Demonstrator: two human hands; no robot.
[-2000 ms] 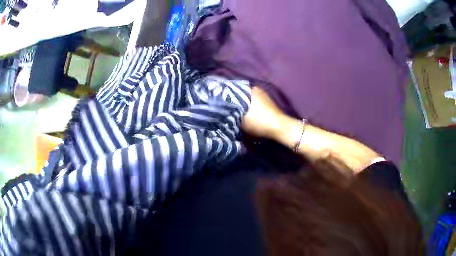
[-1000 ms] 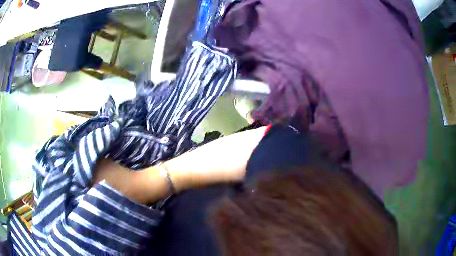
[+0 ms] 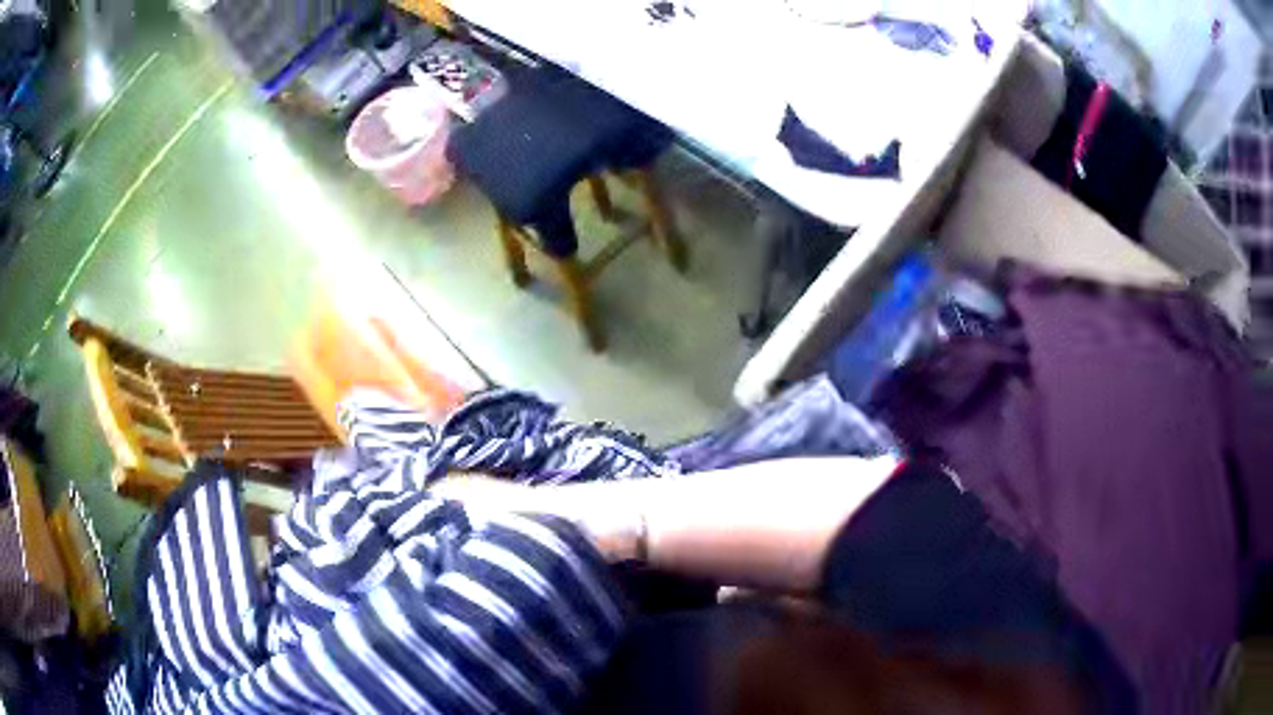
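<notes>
The striped garment, navy or black with white stripes, lies bunched at the lower left, over what seems to be my lap. My right hand, with a thin bracelet at the wrist, reaches left into its folds. The fingers are buried in the cloth, and the hand seems to grip it. My left hand is not in view. The purple garment hangs in a large heap at the right, behind my black sleeve.
A white-covered table crosses the top, with a dark scrap on it. A dark-topped wooden stool and a pink basket stand beyond. A slatted wooden chair or rack is at the left. Blue plastic lies by the purple heap.
The view has swung left, so the purple garment sits further right. My right hand has moved left from beside the purple garment, into the striped cloth, which is now bunched lower left.
</notes>
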